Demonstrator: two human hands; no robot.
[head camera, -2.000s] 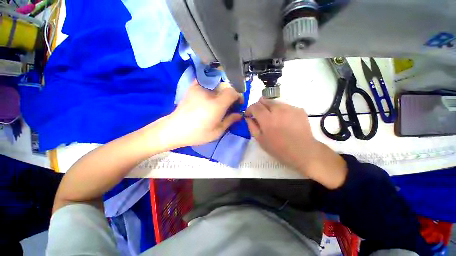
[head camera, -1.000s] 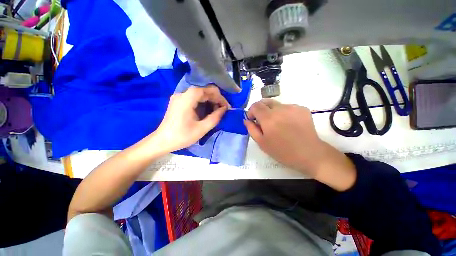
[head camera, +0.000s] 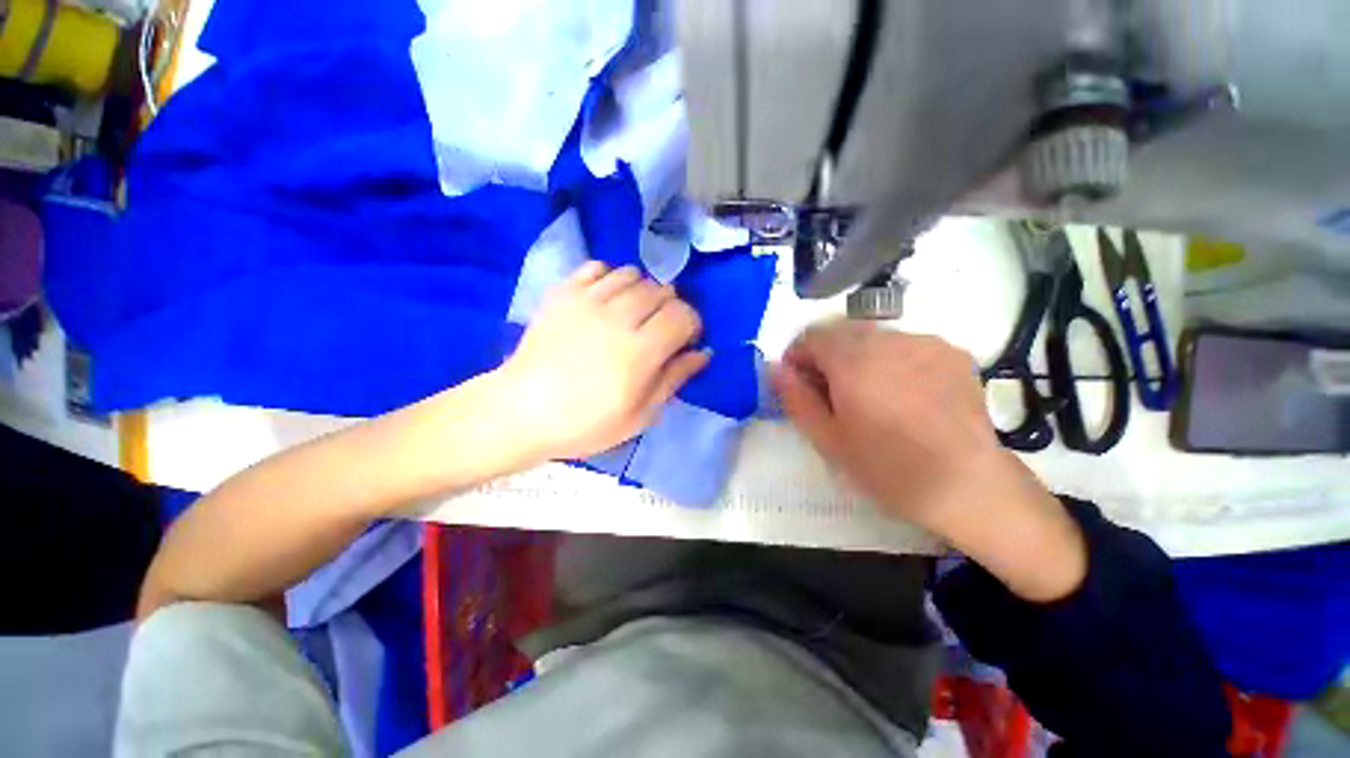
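Royal blue fabric (head camera: 296, 252) spreads over the table left of the needle, with a light blue panel (head camera: 511, 96) on it. A light blue strip (head camera: 689, 452) lies at the table's front, by my fingers. My left hand (head camera: 607, 356) presses and pinches the blue cloth near its end. My right hand (head camera: 874, 407) is blurred, just right of the cloth's edge, fingers curled at a small light blue bit; whether it grips it is unclear. The sewing machine head (head camera: 948, 133) hangs above, hiding part of the needle area.
Black-handled shears (head camera: 1088, 378), blue thread snips (head camera: 1147, 333) and a smartphone (head camera: 1258, 393) lie right of my right hand. A yellow spool (head camera: 59, 45) is at the far left. Red crates (head camera: 481, 592) and blue cloth are below the table edge.
The view has shifted, with the machine head now further right in it. My right hand has moved slightly away from my left, and my left hand lies flatter over the cloth.
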